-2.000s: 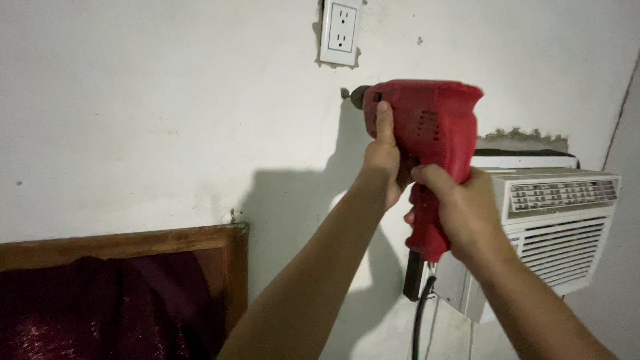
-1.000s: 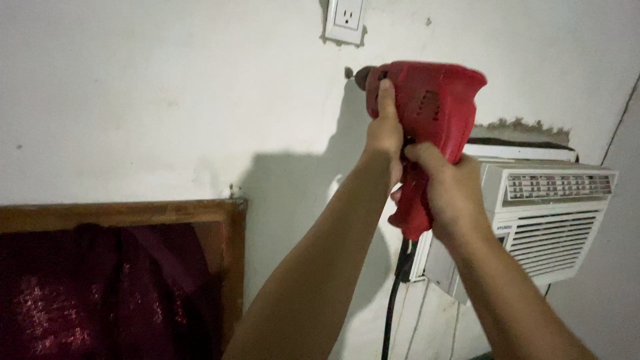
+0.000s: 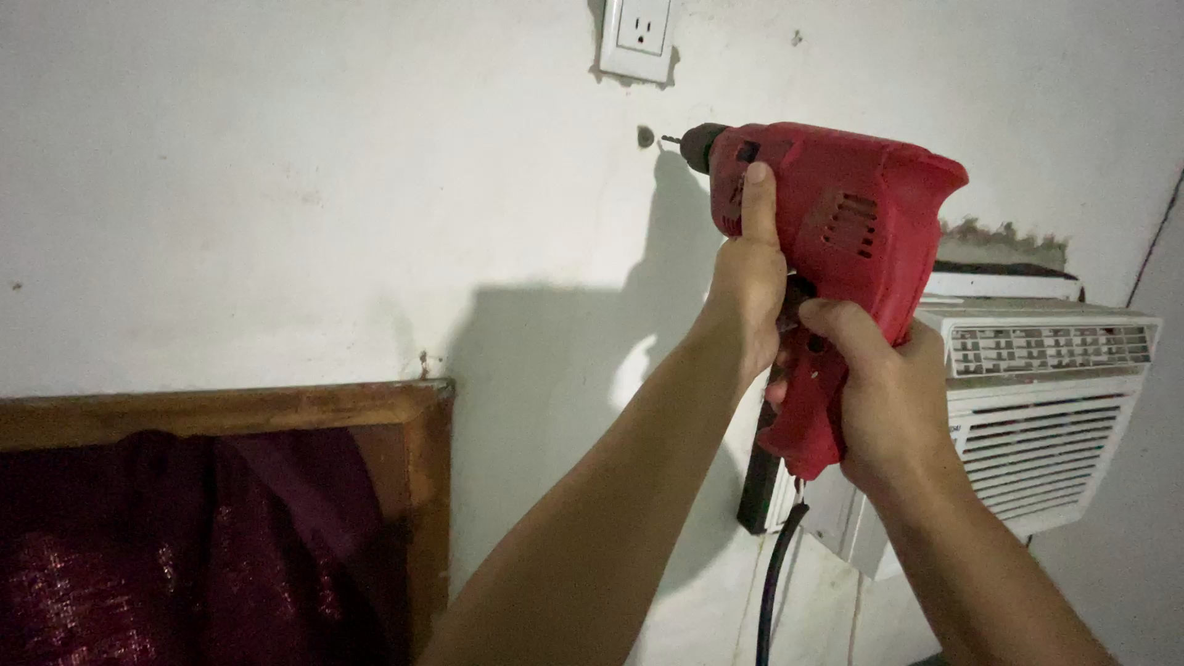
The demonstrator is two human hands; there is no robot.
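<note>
A red corded power drill [image 3: 832, 203] is held up against the view of a white wall, its black chuck and thin drill bit [image 3: 672, 140] pointing left. Just left of the tip, with a small gap between, is a dark round hole or spot [image 3: 646, 137] in the wall. My left hand [image 3: 754, 268] supports the drill's front body from below, thumb up along its side; most of its fingers are hidden. My right hand [image 3: 888, 379] grips the handle, its thumb across the near side. The black cord [image 3: 779, 583] hangs from the handle's end.
A white electrical outlet [image 3: 638, 39] sits on the wall above the spot. To the right, a window air conditioner [image 3: 1045, 416] juts out below rough plaster. At lower left is a wooden frame [image 3: 429, 499] with dark red cloth [image 3: 185, 555] inside it.
The drill has moved back from the wall spot, and its bit now shows where the chuck was close to the spot before. Both hands still hold the drill.
</note>
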